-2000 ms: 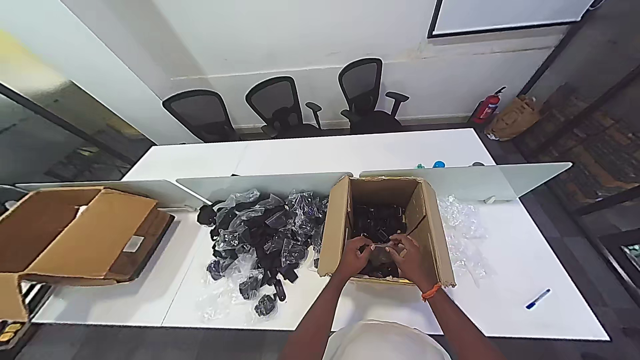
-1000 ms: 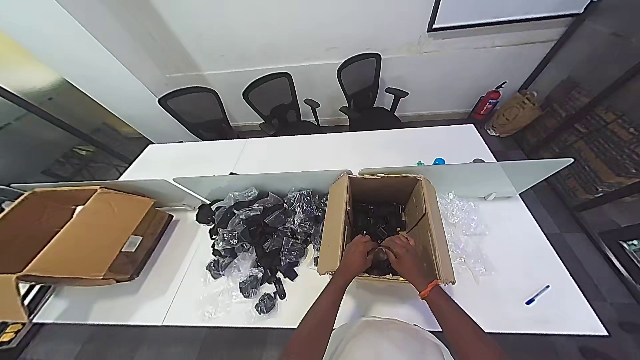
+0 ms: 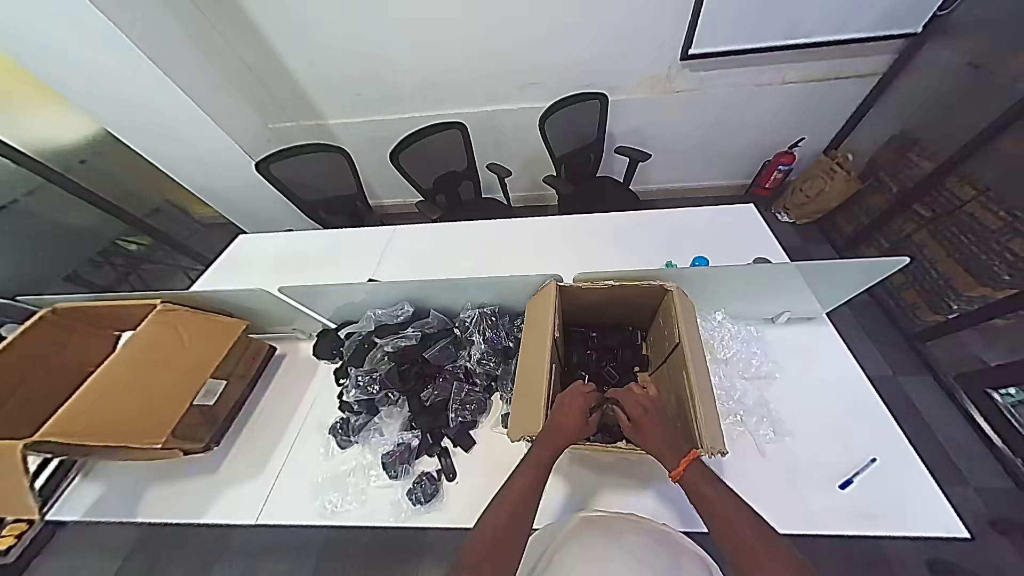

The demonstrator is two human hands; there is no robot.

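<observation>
An open cardboard box stands upright on the white table, with many small black items inside. Both my hands reach into its near part. My left hand has its fingers bent close to my right hand, whose wrist wears an orange band. Something small and dark lies between the fingertips, but what it is and whether either hand grips it is hidden. Left of the box is a heap of black items in clear plastic bags. Crumpled clear plastic lies to the right of the box.
A second open cardboard box lies at the table's left end. A blue pen rests near the right edge of the white table. Low frosted divider panels run behind the boxes, and black mesh chairs stand beyond.
My hands were raised over the box opening two seconds ago, fingertips together at a small item. They have since moved down a little among the black items.
</observation>
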